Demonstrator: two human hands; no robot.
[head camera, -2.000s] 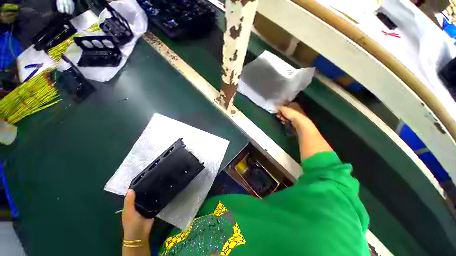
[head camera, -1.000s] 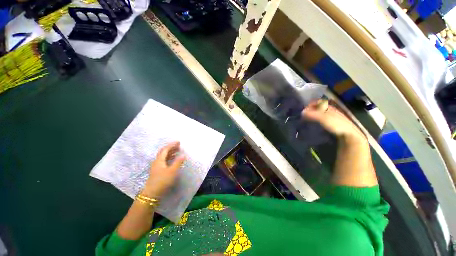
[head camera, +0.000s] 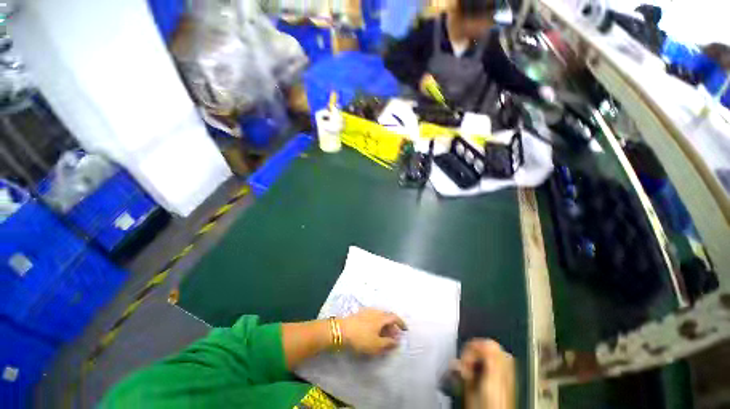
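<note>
The white textured mat (head camera: 424, 299) lies on the dark green table in front of me. My left hand (head camera: 367, 331), with gold bangles, rests on the mat. Its fingers are slightly curled, and I see nothing held in it. My right hand (head camera: 487, 374) is strongly blurred at the mat's right edge, cut off by the bottom of the picture. A small dark blurred shape (head camera: 453, 382) shows beside its fingers; I cannot tell whether it is held.
Black frames (head camera: 458, 164) stand on a white sheet at the far end, beside yellow wires (head camera: 372, 137) and a white bottle (head camera: 329, 132). A person (head camera: 464, 60) is behind them. The metal rail (head camera: 536, 279) and black units (head camera: 604, 240) are right. Blue bins (head camera: 48, 256) are left.
The black panel left the mat between the two earlier frames. The view has swung left and up. My right hand has moved from the belt side to the mat's right edge.
</note>
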